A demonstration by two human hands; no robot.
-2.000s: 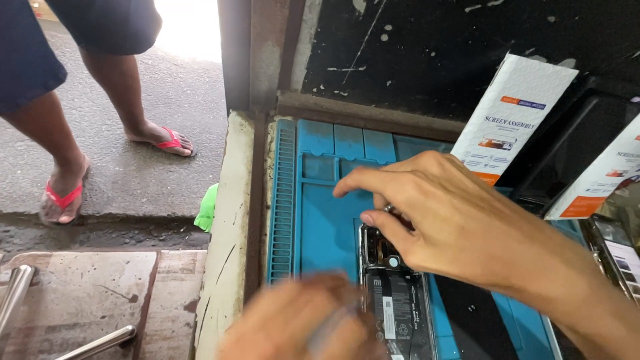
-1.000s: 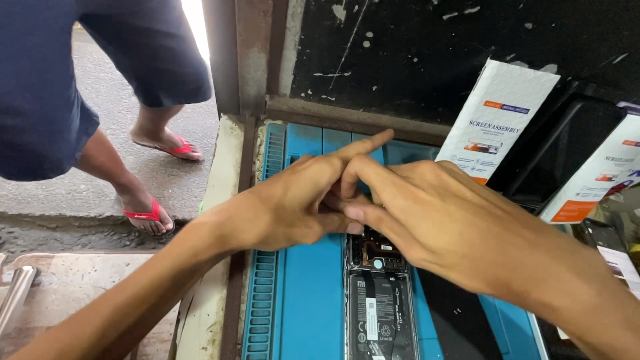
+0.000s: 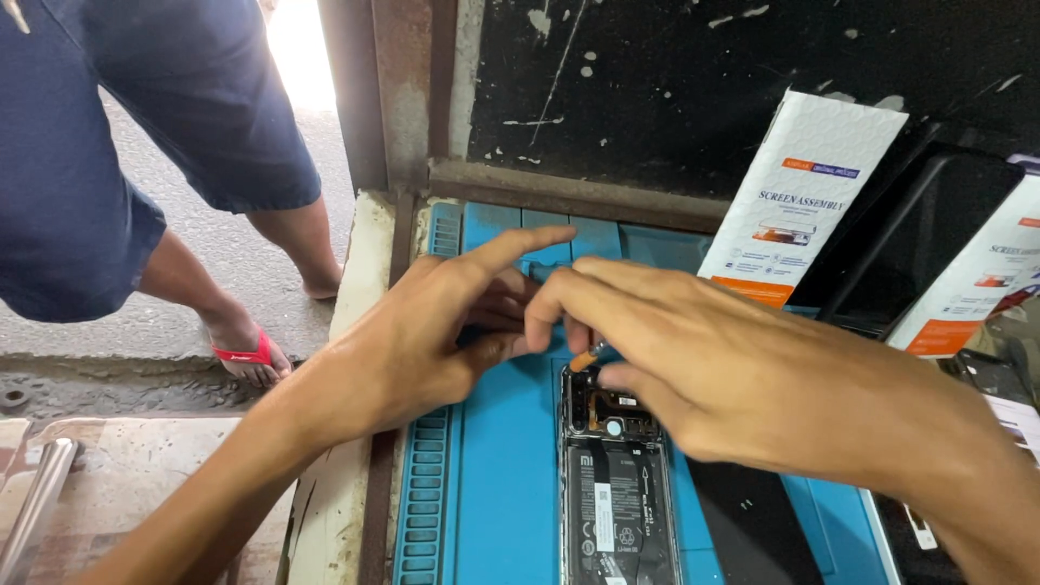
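Observation:
An opened Xiaomi smartphone, its battery and inner parts exposed, lies on a blue silicone repair mat. My right hand is over the phone's top end, with a small orange-and-metal piece at its fingers; whether the fingers grip it is unclear. Beside it my left hand stays above the mat, index finger stretched out and thumb near the right fingers. Its other fingertips are partly hidden, so I cannot tell if they hold anything. A dark flat panel lies right of the phone, partly under my right forearm.
Two white screen assembly boxes stand at the right. A black scratched panel rises behind the mat. Beyond the worn ledge at left, a person in dark shorts stands. A metal bar is at lower left.
My left hand, blurred low over the mat two seconds ago, has come up beside my right hand. The person in shorts appears farther into view at left.

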